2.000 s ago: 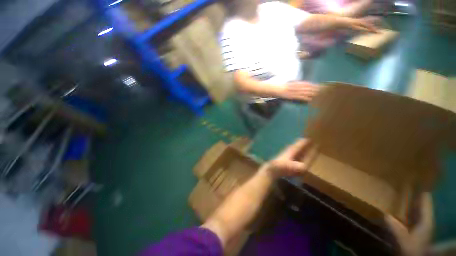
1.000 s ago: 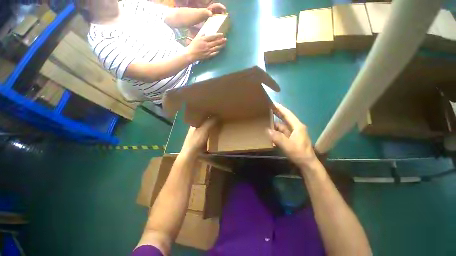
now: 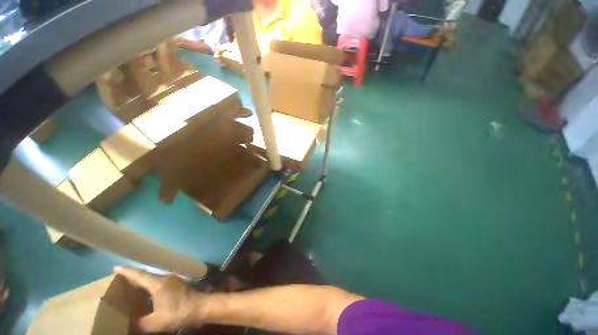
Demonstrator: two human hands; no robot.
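Observation:
A brown mailer box [image 3: 75, 311] is at the bottom left, cut off by the lower edge. My right hand [image 3: 164, 304] grips its right end, with the fingers at the darker side panel. My right arm reaches in from the lower right in a purple sleeve. Whether the lid is fully down cannot be told. My left hand is not in view; a small skin-toned patch at the left edge is too cut off to name.
Cream rack posts [image 3: 98, 226] slant across the view. Closed boxes [image 3: 128, 150] stand in a row on the green table. Open boxes [image 3: 229, 180] with raised lids are near the table's right edge. Seated people and a red stool [image 3: 354, 57] are beyond, with green floor at right.
The view has swung right. The held box now shows only at the bottom left, without the raised lid seen before. My left hand has left the view.

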